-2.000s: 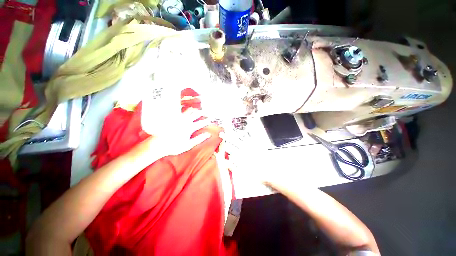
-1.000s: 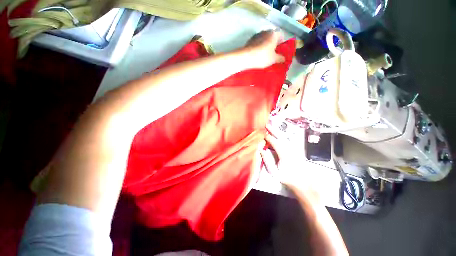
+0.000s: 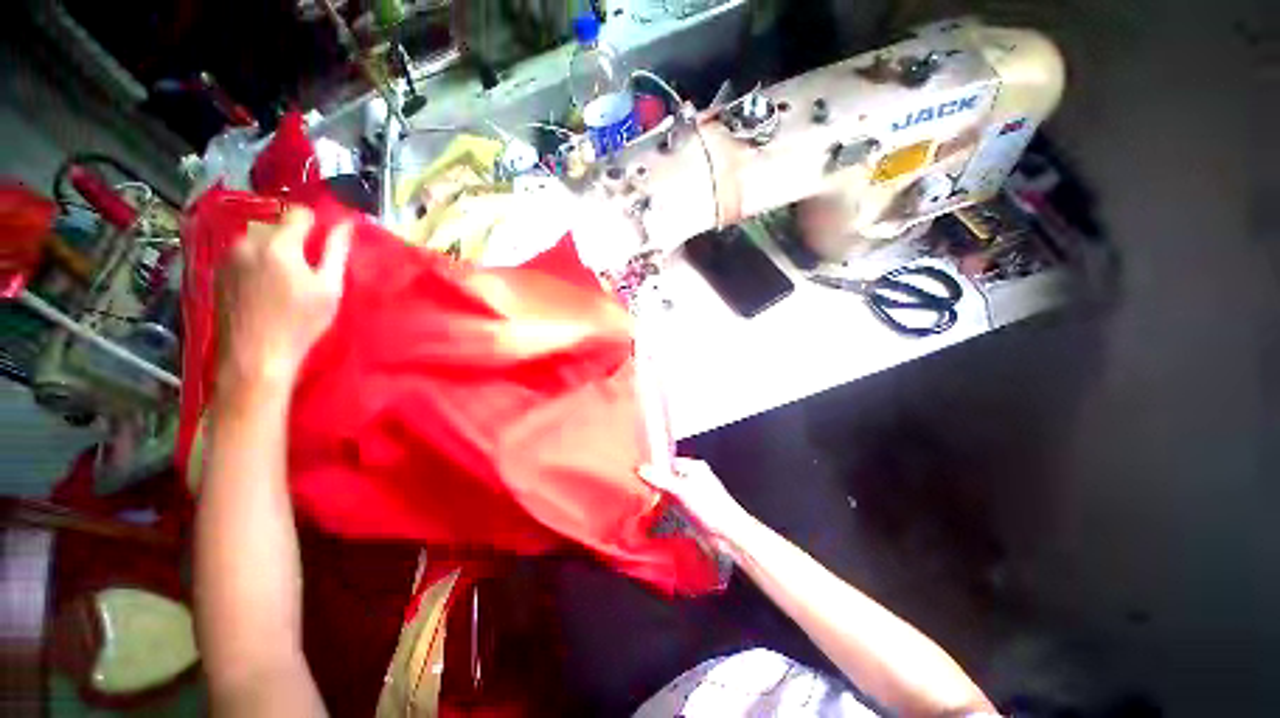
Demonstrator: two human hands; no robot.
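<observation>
A large red garment piece is stretched between my two hands, in front of and left of the sewing machine. My left hand is raised at the left and grips the bunched upper left part of the cloth. My right hand pinches the right edge near its lower corner, where a narrow pale strip runs along the edge. The cloth's upper right part lies by the machine's needle end, which is overexposed; I cannot tell if it is under the presser foot.
A black phone and black-handled scissors lie on the white machine table. A bottle with a blue cap stands behind the machine head. Tan strips lie behind the cloth. A chair is low at the left.
My left hand has moved far left, pulling the cloth out with it. My right hand has moved from beside the needle area down the edge towards me. The view has shifted.
</observation>
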